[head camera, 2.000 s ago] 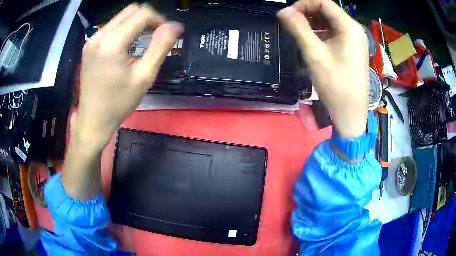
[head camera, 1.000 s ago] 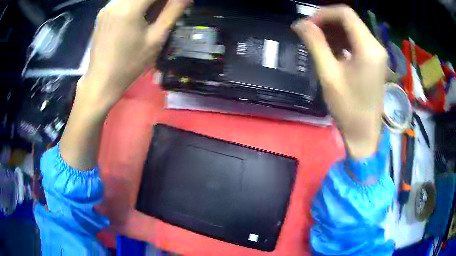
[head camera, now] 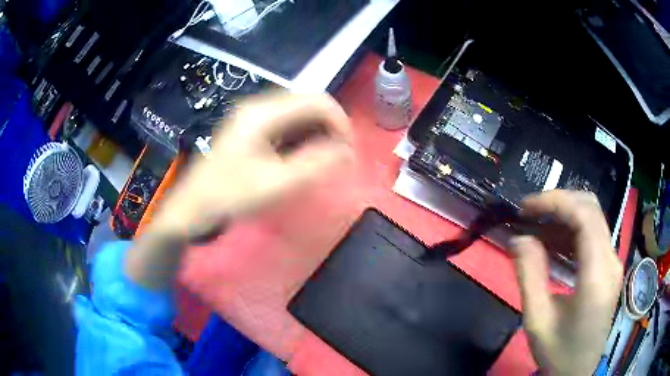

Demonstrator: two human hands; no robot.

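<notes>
A black back cover (head camera: 404,301) lies flat on the red-pink mat, its lower right part cut off by the frame edge. My right hand (head camera: 573,272) holds a narrow dark strip (head camera: 470,236) that hangs leftward over the cover's upper edge. My left hand (head camera: 272,165) is raised over the mat, left of the cover, blurred, with fingers curled and apart; nothing shows in it. An opened tablet body (head camera: 514,139) with a silver shield and black battery lies on a stack behind my right hand.
A dropper bottle (head camera: 394,95) stands upright left of the tablet stack. White-edged panels (head camera: 323,55) with a white cable lie at the back. A small fan (head camera: 53,181) and an orange-edged device (head camera: 147,191) are at left. A tape roll (head camera: 642,286) is at far right.
The view has swung left and tilted. The dark strip now shows in my right hand, which has come down nearer the cover. My left hand has moved away from the tablet body.
</notes>
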